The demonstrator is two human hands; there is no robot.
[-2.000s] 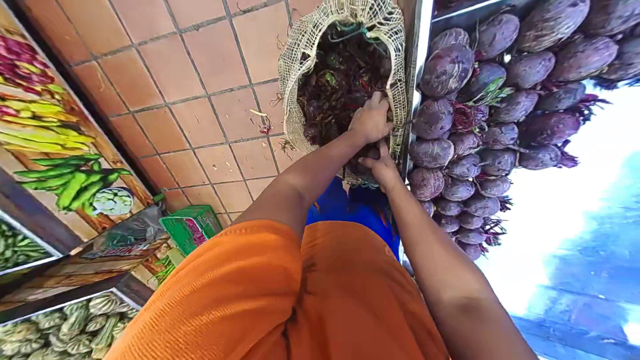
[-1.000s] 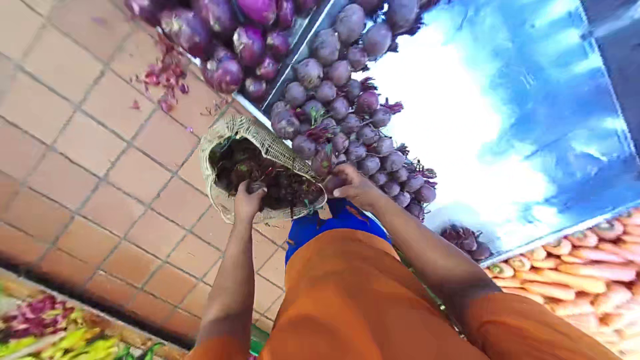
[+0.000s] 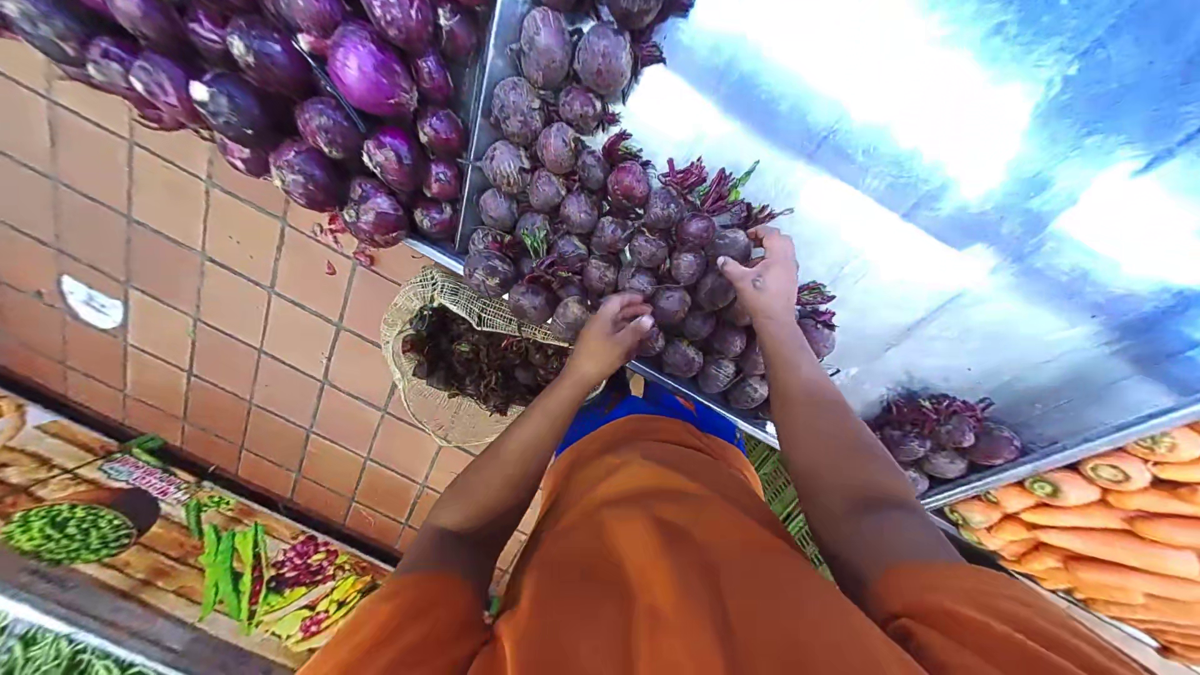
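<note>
Beets [image 3: 647, 248] lie heaped in a metal display bin at the centre. My right hand [image 3: 764, 272] is on a beet [image 3: 730, 246] at the pile's right side, thumb and fingers around it. Over the pile's near edge is my left hand [image 3: 614, 333], its fingers curled; whether it holds or only touches a beet cannot be told. Left of it, on the tiled floor, stands an open mesh sack [image 3: 427, 375] with dark, wilted beet tops or beets [image 3: 478, 361] inside.
Red onions [image 3: 366, 75] fill the bin at upper left. A metal divider [image 3: 475, 122] separates them from the beets. A small group of beets [image 3: 947, 436] sits at the bin's lower right corner, beside carrots [image 3: 1116, 544]. A printed vegetable panel [image 3: 178, 534] runs along the lower left.
Both hands have moved from the sack and the pile's near edge onto the beets, the right one farther across. Earlier, both were at the sack. The view has swung toward the bins.
</note>
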